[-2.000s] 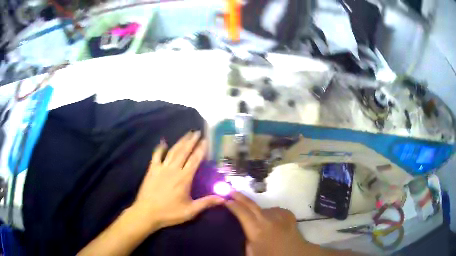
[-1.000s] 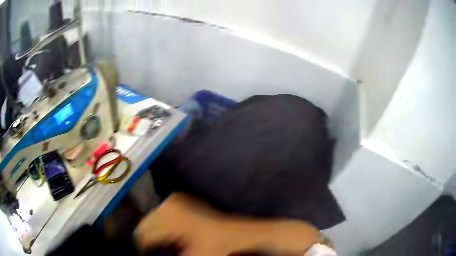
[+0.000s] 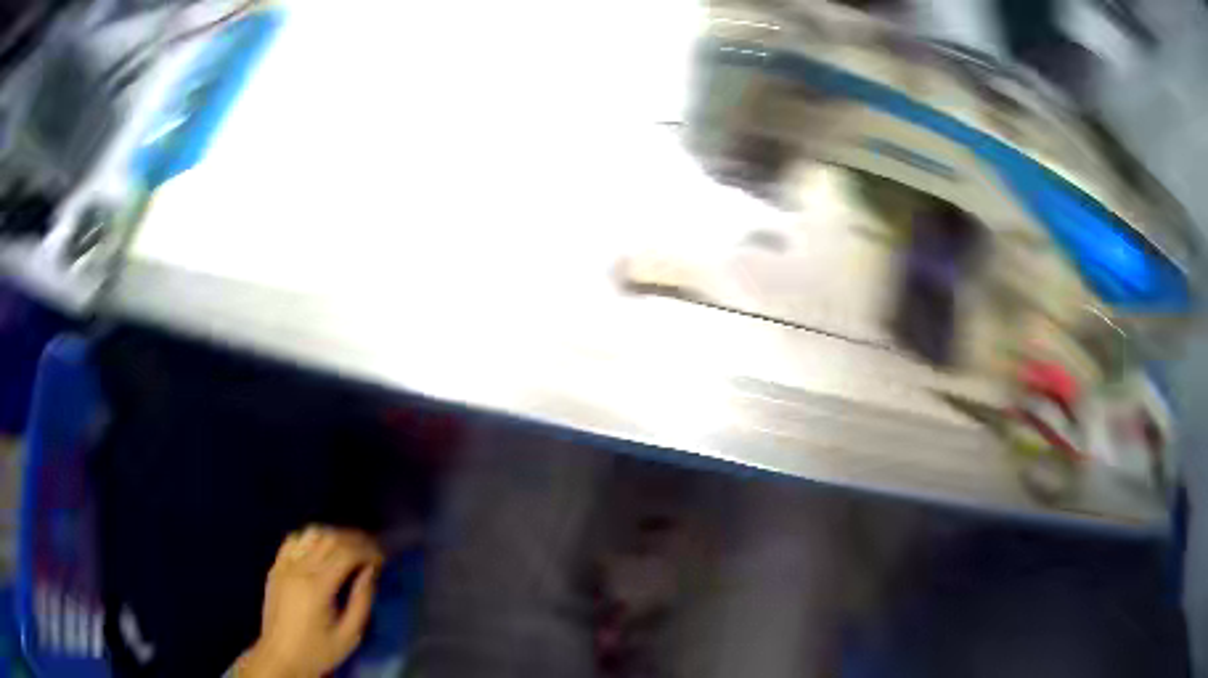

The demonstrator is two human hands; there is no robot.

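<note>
My left hand (image 3: 315, 599) is low at the left, over dark fabric (image 3: 225, 464) in a blue plastic basket (image 3: 56, 464) below the table's front edge. Its fingers are bent and its thumb points right; blur hides whether it grips the cloth. My right hand is not in view. The sewing machine (image 3: 914, 139) stands at the upper right, blurred, with no fabric seen at its needle area.
The white table (image 3: 437, 265) fills the upper middle, overexposed. A smartphone (image 3: 935, 285) lies under the machine arm, with scissors (image 3: 1044, 444) to its right. The wearer's legs and more dark material show below the table's edge.
The view has swung from the dark pile at the right back over the table and down left. The garment piece has left the table's left side. My left hand is now at the basket.
</note>
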